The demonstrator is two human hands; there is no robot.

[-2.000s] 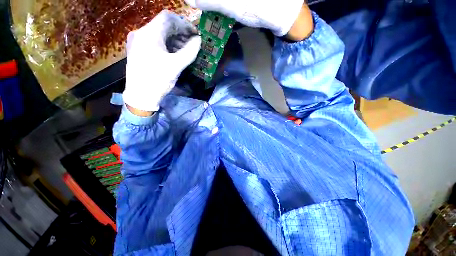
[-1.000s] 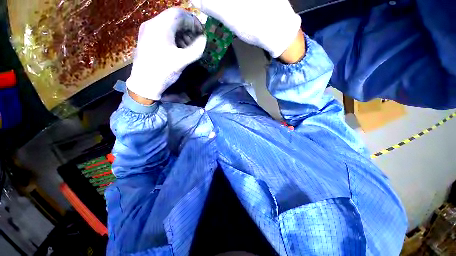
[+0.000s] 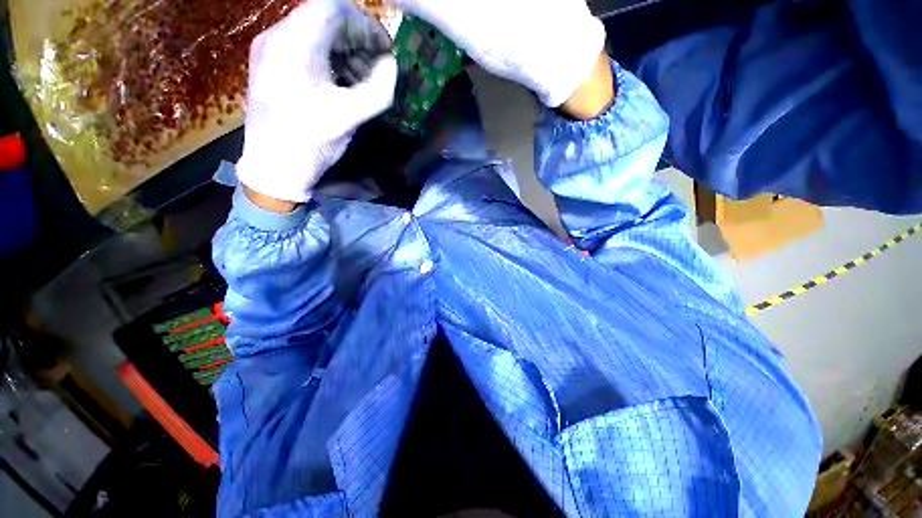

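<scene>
A green circuit board (image 3: 425, 66) is held at the top of the view, its upper end hidden by my hands and the picture's edge. My left hand (image 3: 308, 101), in a white glove, is closed on the board's left side, fingers curled. My right hand (image 3: 521, 40), also white-gloved, lies over the board's upper right and is cut off by the top edge. Its fingertips are hidden, so I cannot tell what it holds. The film-wrapped pad (image 3: 182, 152) with reddish-brown crumbs lies beyond my left hand.
A black tray with red strips and green boards (image 3: 197, 344) is at the lower left. A blue and red object (image 3: 15, 197) is at the left edge. A dark blue sleeve (image 3: 768, 101) of another person is at upper right. A cardboard piece (image 3: 768, 228) lies on the floor.
The board's face has turned and less of it shows than two seconds ago. My right hand has moved left and down over it. My left hand has shifted slightly.
</scene>
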